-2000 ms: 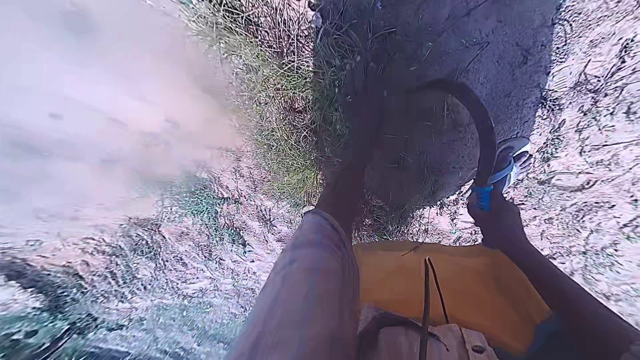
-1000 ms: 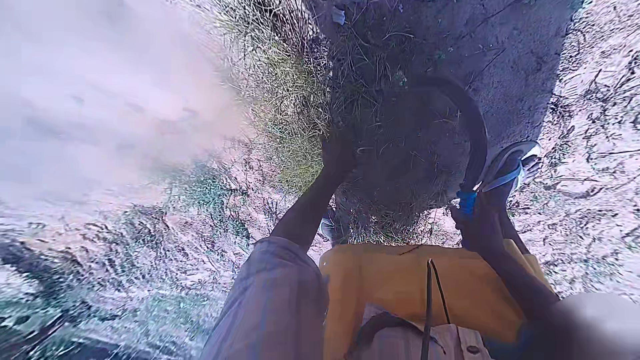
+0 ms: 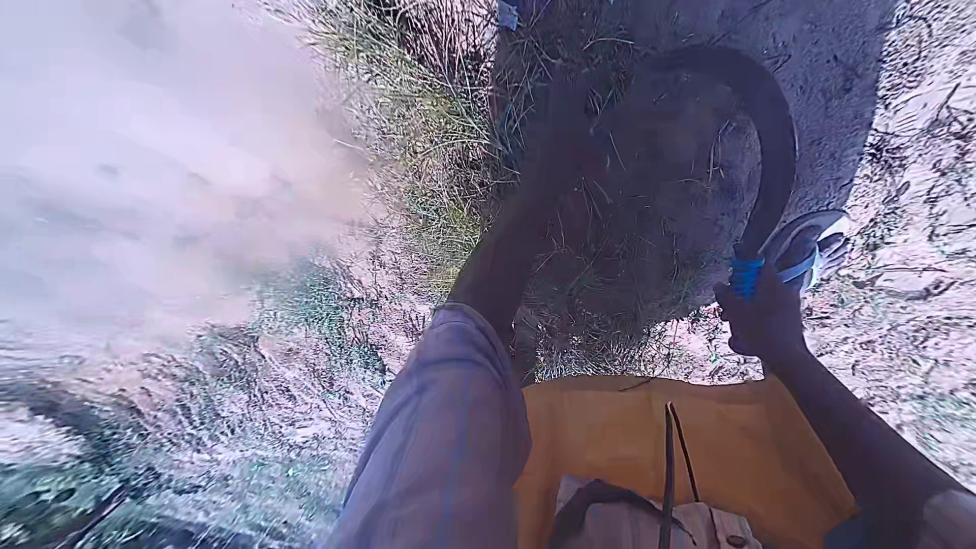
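My right hand (image 3: 762, 316) is closed round the handle of a sickle, just below its blue binding (image 3: 746, 276). The sickle's broad curved blade (image 3: 774, 145) arcs up and to the left over shaded ground, its far end lost in the shadow. My left arm, in a rolled pale sleeve, reaches forward into the grass (image 3: 457, 145); the left hand (image 3: 568, 114) is dark and blurred among the stalks, so its fingers and anything in them cannot be made out.
A sandalled foot (image 3: 812, 248) stands just beyond my right hand. Yellow-orange cloth (image 3: 625, 419) hangs at my front, with a dark cord (image 3: 669, 457) over it. Sunlit dry ground lies at the right, low scrub (image 3: 313, 313) at the lower left.
My left hand has reached farther forward into the grass than a second ago. The sickle stays in my right hand.
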